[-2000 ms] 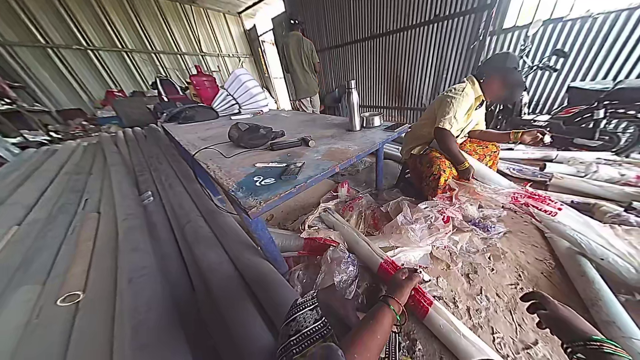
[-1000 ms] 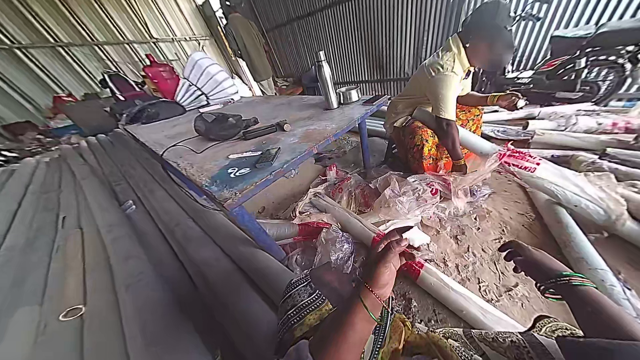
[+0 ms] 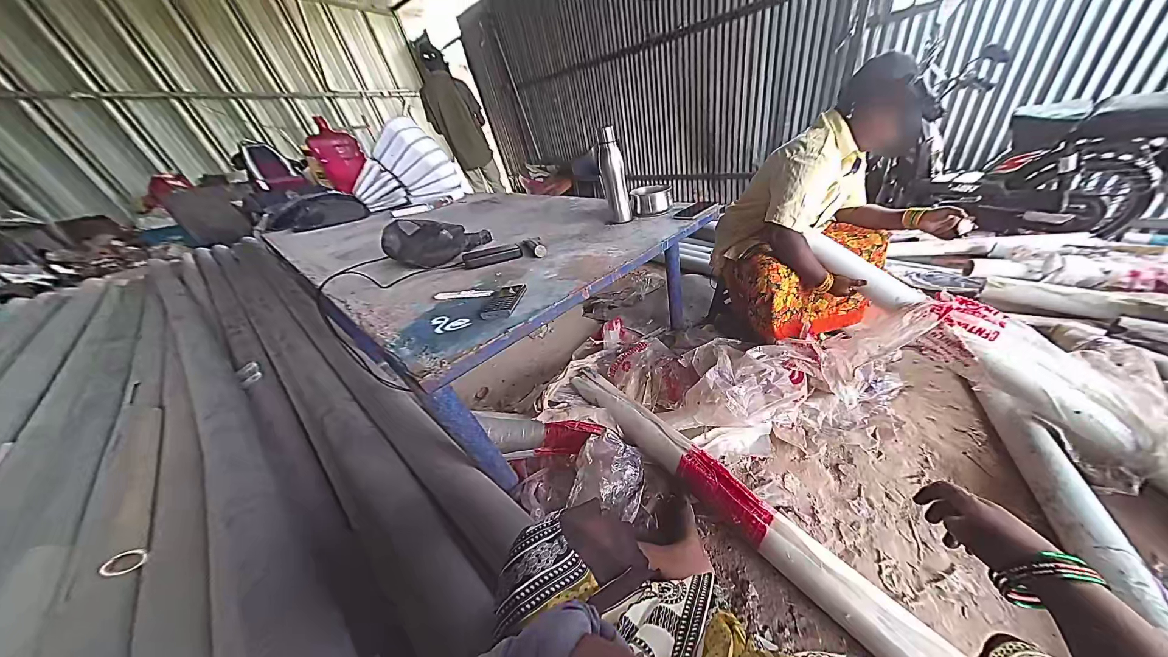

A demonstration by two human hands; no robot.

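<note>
My left hand (image 3: 671, 525) is low beside a long pipe (image 3: 849, 584) wrapped in whitish film with a red band; its fingers are dark and partly hidden, so its grip is unclear. Crumpled clear plastic wrap (image 3: 610, 474) lies just above that hand. To the right, my right hand (image 3: 976, 525), with bangles at the wrist, hovers over the sandy floor with bent, spread fingers and nothing in them. Further right lies a pale pipe (image 3: 1068, 493), below another pipe partly covered by printed plastic film (image 3: 1040, 365).
A blue-edged table (image 3: 547, 315) bears a steel bottle (image 3: 613, 178), a steel pot (image 3: 651, 200) and a phone. Grey pipes (image 3: 274, 456) fill the left side. A seated person (image 3: 803, 201) rests an arm on a pipe; another stands at the doorway. A motorcycle (image 3: 1049, 173) is behind.
My left hand, earlier on and then above the red-banded pipe, is now lower at its left side. The person at the doorway has shifted. The view has swung about.
</note>
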